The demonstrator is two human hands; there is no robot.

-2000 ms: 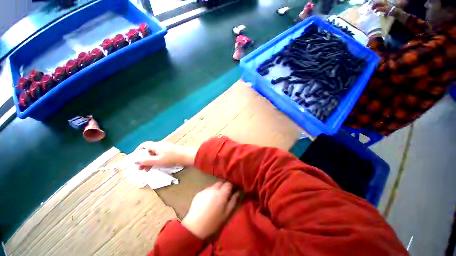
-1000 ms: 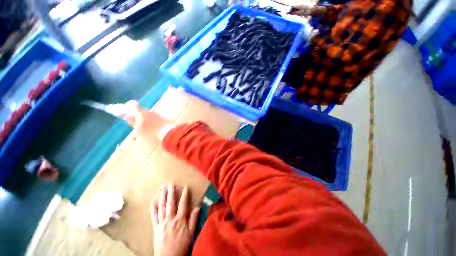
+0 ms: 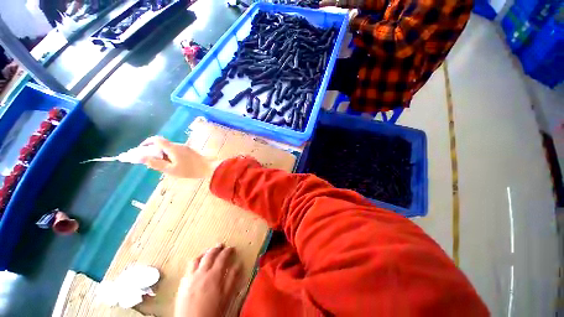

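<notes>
My right hand (image 3: 162, 157) is shut on a small white glue bottle (image 3: 131, 155), held over the near edge of the green belt. Its long thin nozzle points left. My left hand (image 3: 209, 280) rests on the cardboard mat (image 3: 196, 213), fingers loosely bent, with nothing visible in it. A crumpled white tissue (image 3: 131, 286) lies on the cardboard left of my left hand. A figurine body (image 3: 64, 223) with a flesh-orange flared base and a dark panelled part lies on the belt.
A blue tray of black parts (image 3: 281, 65) stands beyond the mat, with a deep blue crate (image 3: 418, 167) at its right. A blue tray of red-topped bodies (image 3: 68, 103) is at left. Another body (image 3: 194, 52) lies farther up the belt. A person in a checked shirt (image 3: 402, 59) is beyond.
My right hand has left the tissue and moved out over the belt edge, with the bottle now visible. My left hand now lies on the mat. The view has turned right.
</notes>
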